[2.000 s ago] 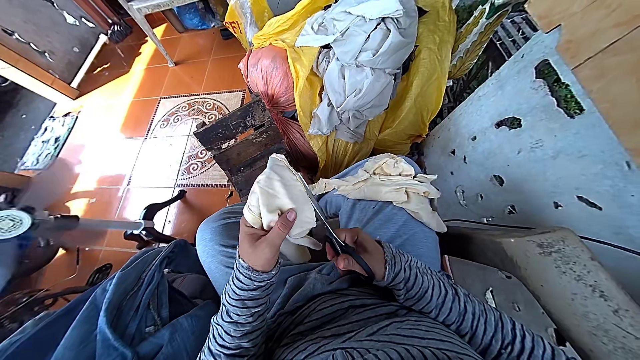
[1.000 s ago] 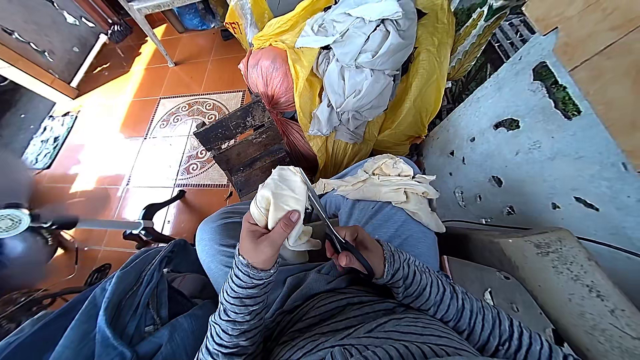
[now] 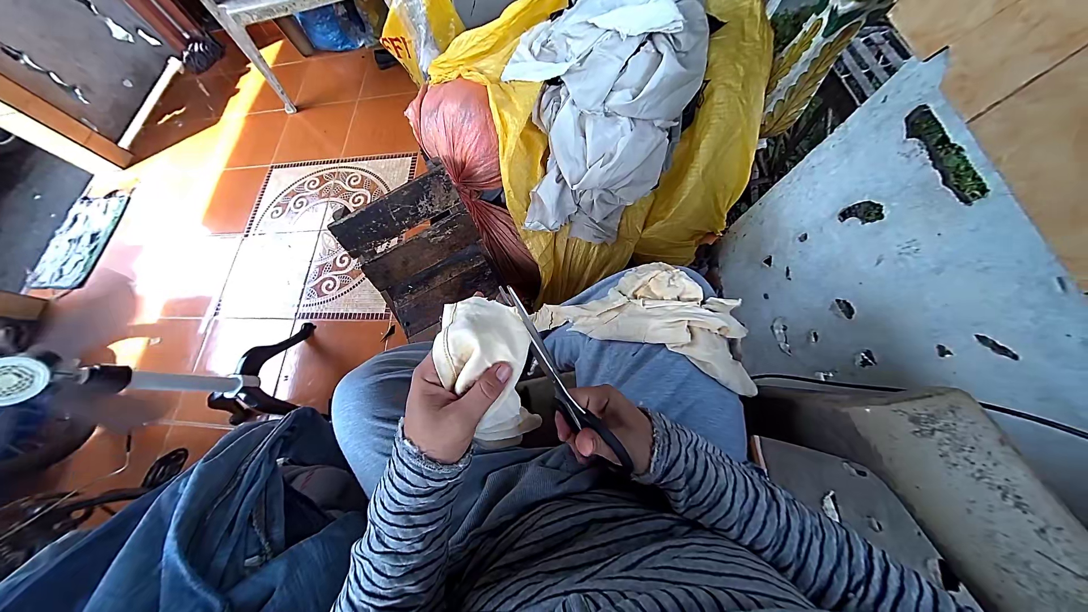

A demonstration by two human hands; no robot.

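Observation:
My left hand (image 3: pixel 450 408) grips a bunched cream cloth (image 3: pixel 483 357) with a seam line showing, thumb across its front. In my right hand (image 3: pixel 605 425) are black-handled scissors (image 3: pixel 544 357), their blades pointing up and to the left beside the cloth's right edge. Whether the blades touch the cloth I cannot tell. More cream cloth pieces (image 3: pixel 671 319) lie over my knee on the right, on grey-blue trousers. Part of my right fingers is hidden behind the scissor handles.
Ahead stand a yellow sack (image 3: pixel 714 161) topped with grey-white cloths (image 3: pixel 612 102), a red bag (image 3: pixel 459 136) and a dark wooden slatted piece (image 3: pixel 425 246). A fan (image 3: pixel 25 382) is at left, blue denim (image 3: pixel 204 527) at lower left, a pale worn panel (image 3: pixel 892 238) at right.
The cream cloth in my left hand has been turned and rebunched, and now shows its seam. The scissors' blades look closer together than a second ago.

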